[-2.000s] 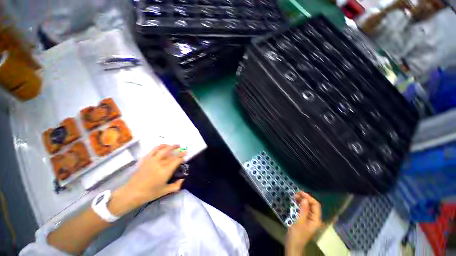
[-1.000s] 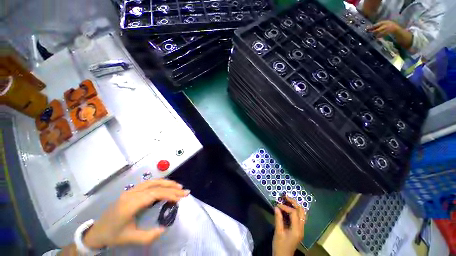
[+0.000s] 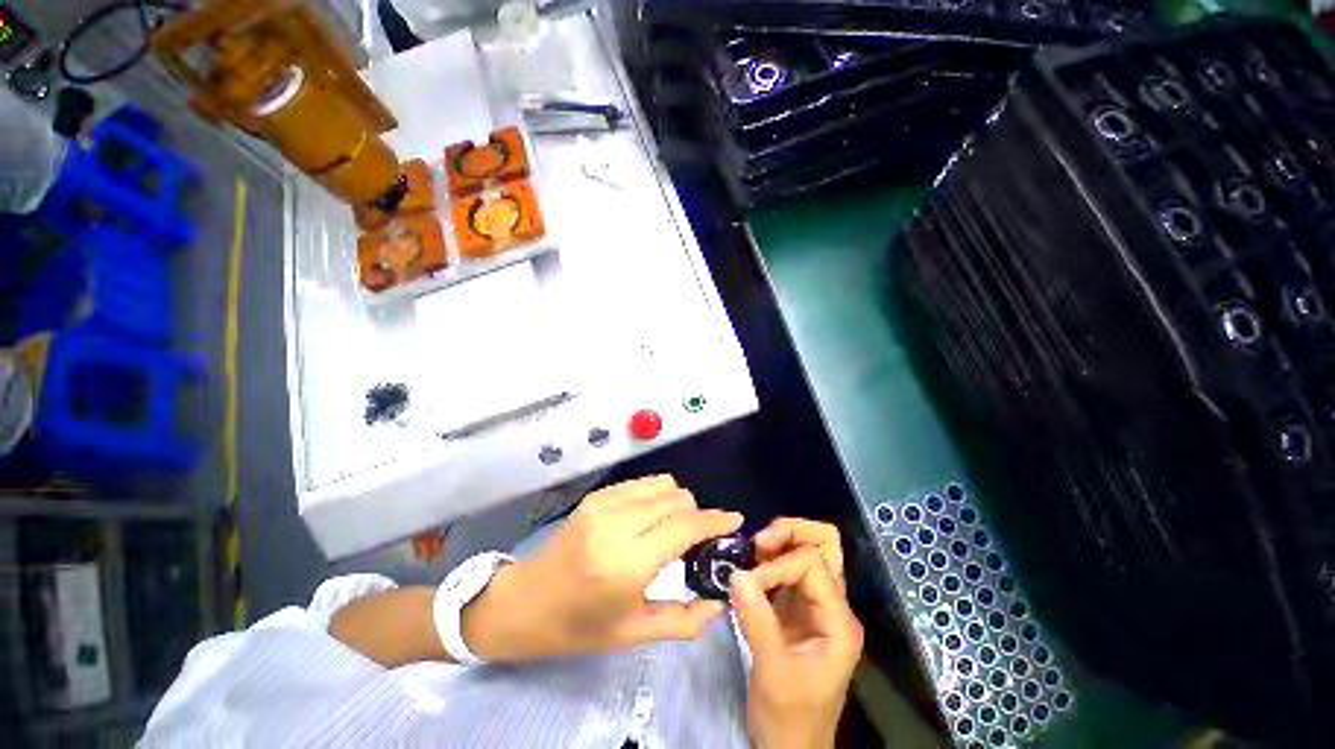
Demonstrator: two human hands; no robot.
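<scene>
My left hand (image 3: 608,571) holds a round black housing (image 3: 720,566) between thumb and fingers, in front of my smock. My right hand (image 3: 798,622) touches the housing from the right with thumb and fingertips. A small ring shape shows at the housing's centre, by my right thumb. Whether my right fingers hold a separate small part cannot be told. The perforated parts tray (image 3: 974,622) lies on the green bench to the right, with rows of dark-rimmed circles.
Four orange fixture nests (image 3: 499,218) stand on the white machine bed (image 3: 644,278), under an orange machine head (image 3: 300,110). Dark screws (?) (image 3: 387,403) lie front left. A red button (image 3: 646,424) sits on the front edge. Stacked black trays (image 3: 1054,249) stand right; blue crates (image 3: 117,366) are far left.
My right hand has left the perforated tray and met my left hand at the housing. The view has swung left, bringing blue crates into sight.
</scene>
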